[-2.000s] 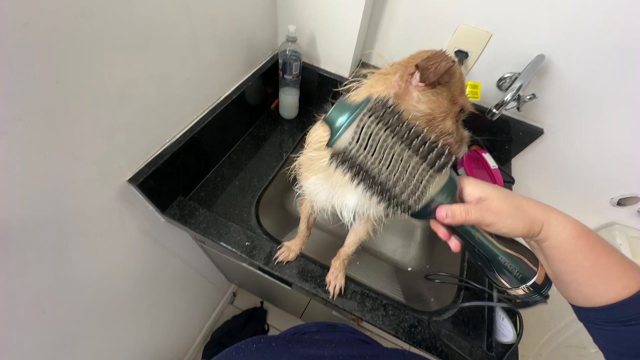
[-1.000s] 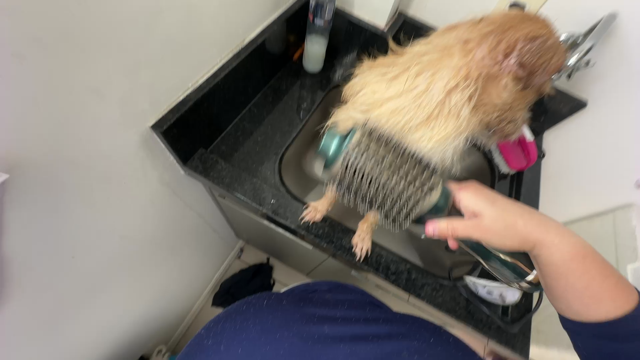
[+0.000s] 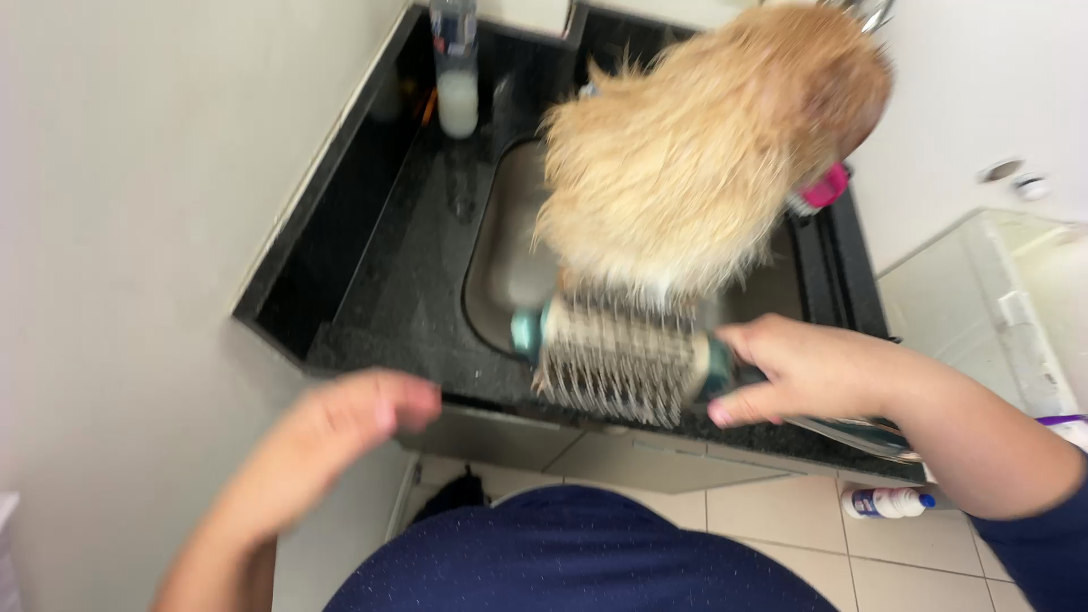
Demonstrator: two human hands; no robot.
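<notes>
A wet, light-brown dog [image 3: 680,161] stands in the steel sink [image 3: 514,246], its back toward me and its head by the tap. My right hand [image 3: 786,370] grips the dark green handle of a round hot-air brush [image 3: 629,353], whose bristled barrel lies just below the dog's fur, over the counter's front edge. Blur hides whether the bristles touch the fur. My left hand [image 3: 357,421], blurred, hovers left of the brush near the counter edge, with nothing visible in it. The dog's front paws are hidden.
A bottle of cloudy liquid [image 3: 457,93] stands on the black stone counter [image 3: 399,297] at the back left. A pink brush [image 3: 823,189] lies right of the dog. Walls flank the counter. A white bottle [image 3: 888,502] is on the tiled floor.
My left hand has come into view at the left. The dog has turned its back toward me, and the brush has moved from its chest to below its body. The view has shifted.
</notes>
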